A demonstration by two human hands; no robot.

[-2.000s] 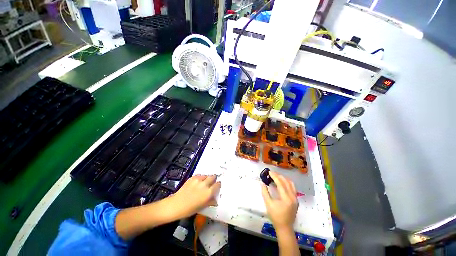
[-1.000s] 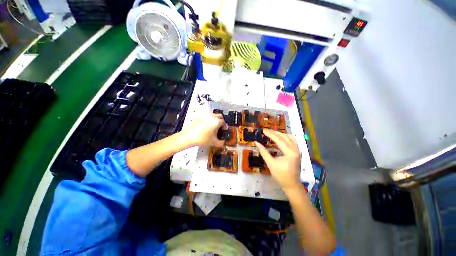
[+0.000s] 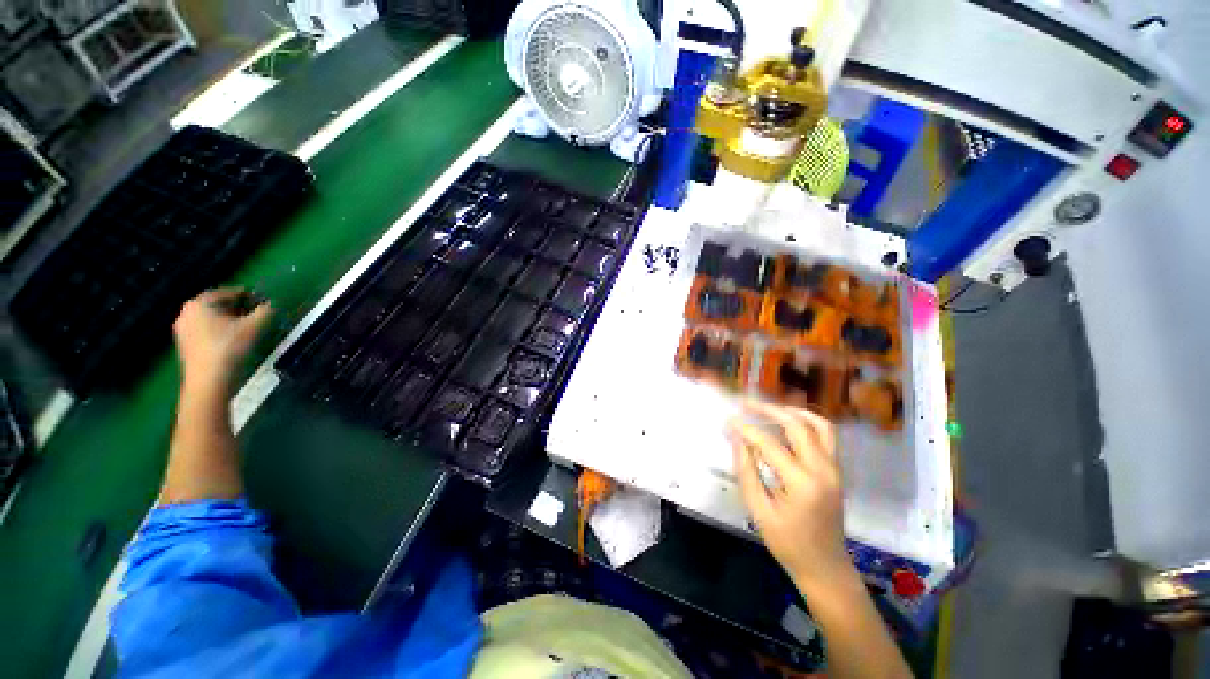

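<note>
My left hand (image 3: 216, 332) is far left, over the green surface beside a black tray (image 3: 159, 252). Its fingertips hold a small black housing (image 3: 236, 304), partly hidden by the fingers. My right hand (image 3: 792, 480) is over the white machine bed (image 3: 637, 398), just in front of the jigs. It is blurred, fingers apart, with nothing visible in it. Several orange-brown jigs (image 3: 721, 305) with dark insides stand in rows on a grey plate (image 3: 869, 464).
A large black blister tray (image 3: 491, 318) lies left of the machine bed. A white fan (image 3: 580, 73) stands behind it. The brass-coloured machine head (image 3: 763, 120) is behind the jigs. A blue upright (image 3: 989, 212) and red knob (image 3: 908, 582) are at right.
My left hand has left the jigs and moved far left across the blister tray with a small black part. My right hand has drawn back from the jigs toward the bed's front. The view has shifted.
</note>
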